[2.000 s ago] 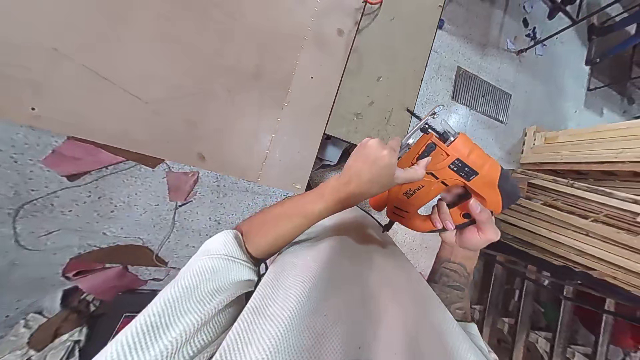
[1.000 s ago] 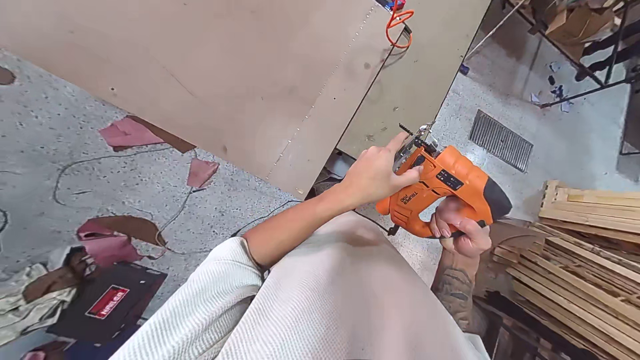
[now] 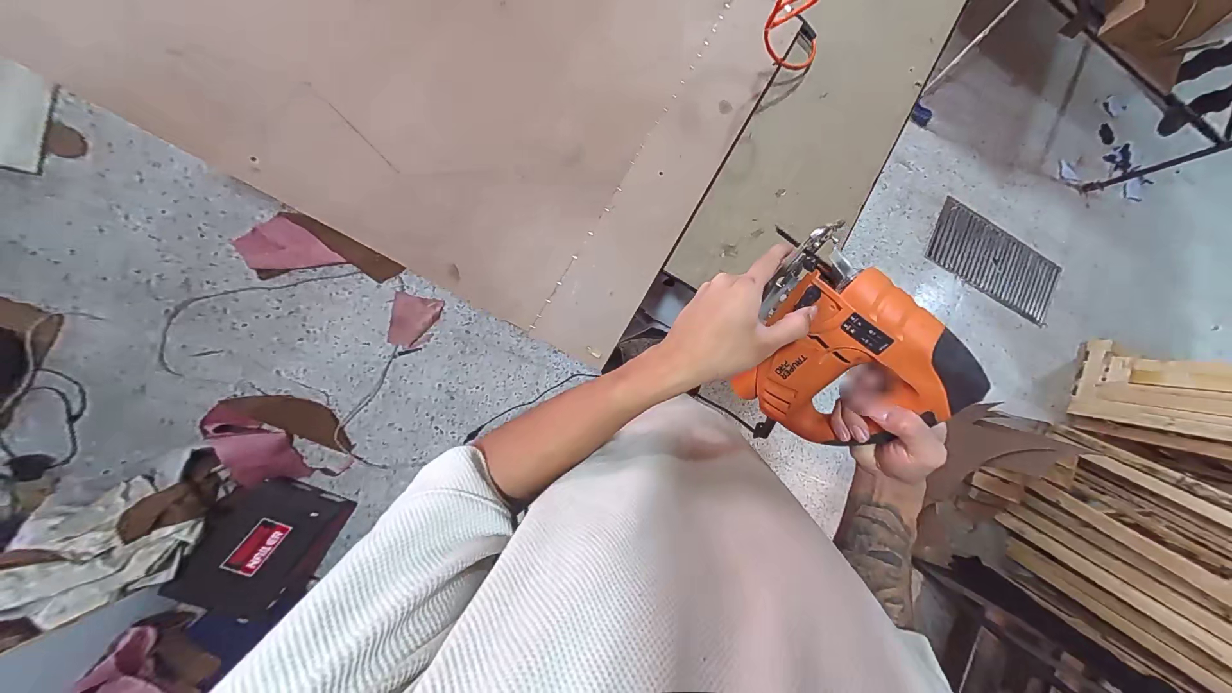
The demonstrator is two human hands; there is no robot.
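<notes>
An orange and black Truper jigsaw [image 3: 866, 337] is held in front of my body, tilted, with its metal base plate and blade toward the upper left. My right hand [image 3: 890, 423] is closed around its handle. My left hand [image 3: 736, 322] lies at the front of the tool, fingers along the base plate and thumb on the orange housing. The thin blade sticks out just beyond my left fingertips, over the corner of the greenish board [image 3: 818, 144]. A black cord runs from the jigsaw near my lap.
A large brown panel [image 3: 433, 144] with a row of staples fills the upper left. An orange coiled hose [image 3: 791, 43] lies on the boards. Stacked wooden slats [image 3: 1136, 539] stand at right, near a floor grate [image 3: 994, 260]. Pink scraps [image 3: 284, 245], cords and a dark box [image 3: 260, 549] are on the floor.
The view has shifted, bringing more of the orange hose and the dark box into sight. Both hands stay on the jigsaw; my left fingers now lie straighter along its base plate than two seconds ago.
</notes>
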